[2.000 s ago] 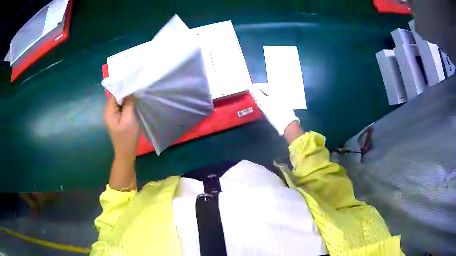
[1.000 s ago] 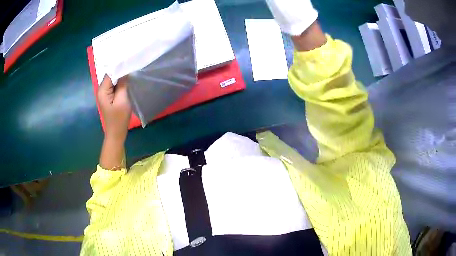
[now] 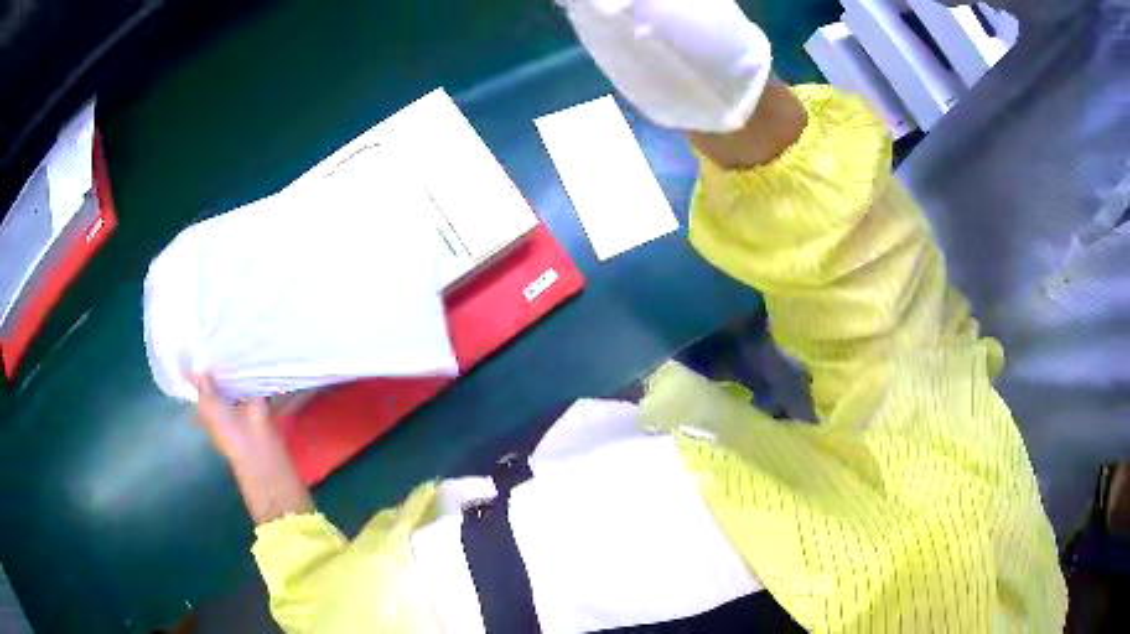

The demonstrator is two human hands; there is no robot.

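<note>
A soft whitish film bag [image 3: 304, 291] lies over the left part of a white box base [image 3: 415, 161], which sits on a red carrier board [image 3: 502, 316]. My bare left hand [image 3: 242, 427] holds the bag's near left corner. My right hand [image 3: 682, 56], in a white glove, is raised at the top, beyond the white card [image 3: 607, 177]; its fingers are cut off by the frame's top edge, so its grip cannot be told.
Another red board [image 3: 62, 279] with a box and a film sheet is at the left edge. Several white box lids [image 3: 886, 56] stand at the top right. The green bench [image 3: 161, 495] runs beneath everything.
The bag in my left hand has gone from a folded, hanging shape to spread flatter over the box. My right hand moved from the box's right side up to the top edge. The view has turned.
</note>
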